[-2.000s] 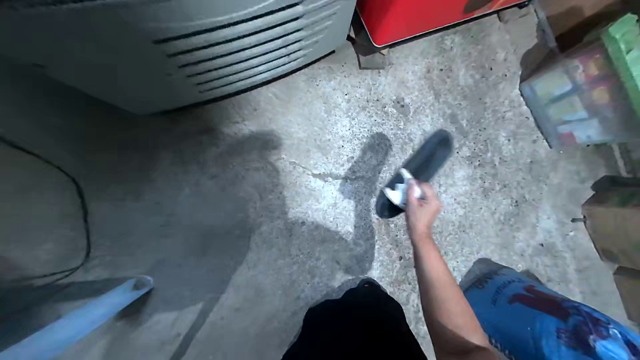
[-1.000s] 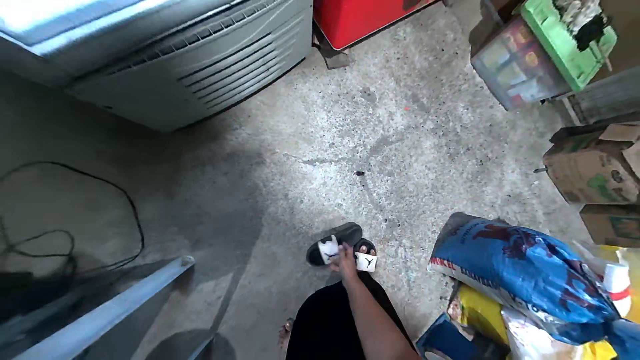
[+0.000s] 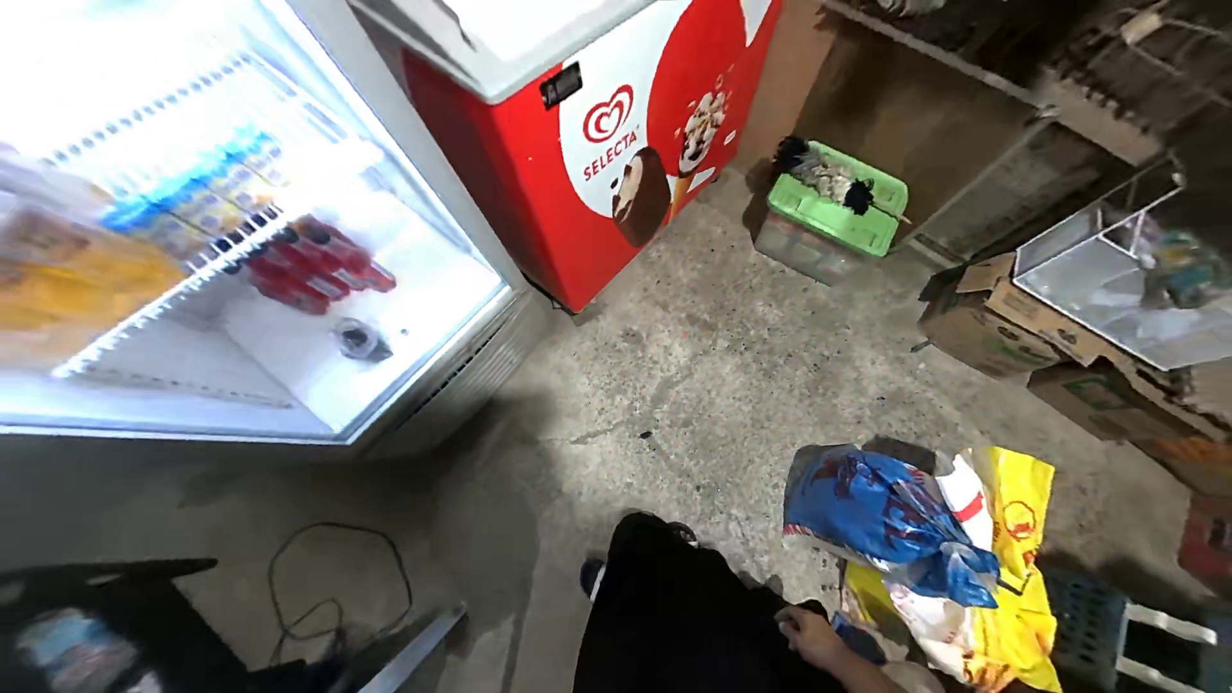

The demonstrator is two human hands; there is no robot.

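Observation:
My right hand (image 3: 807, 635) is low in the view, right of centre, beside the black clothing (image 3: 664, 616) on my legs. Its fingers are curled against or near the cloth; whether they grip it is unclear. No slide sandal shows in it. Under the left edge of the clothing part of a dark slide sandal with a white strap (image 3: 593, 577) is visible, and the tip of a foot in dark footwear (image 3: 683, 532) pokes out at its top. My left hand is out of view.
A lit glass-door fridge (image 3: 423, 375) stands left, with a red ice cream freezer (image 3: 539, 202) behind. A green-lidded bin (image 3: 833, 217), cardboard boxes (image 3: 991, 327), a blue sack (image 3: 866, 500) and yellow bags (image 3: 1020, 520) line the right. A cable (image 3: 337, 525) lies on the concrete floor.
My right hand has let go of the slide sandal and moved right, away from my feet. The view has tilted up strongly, bringing in the fridge and freezer.

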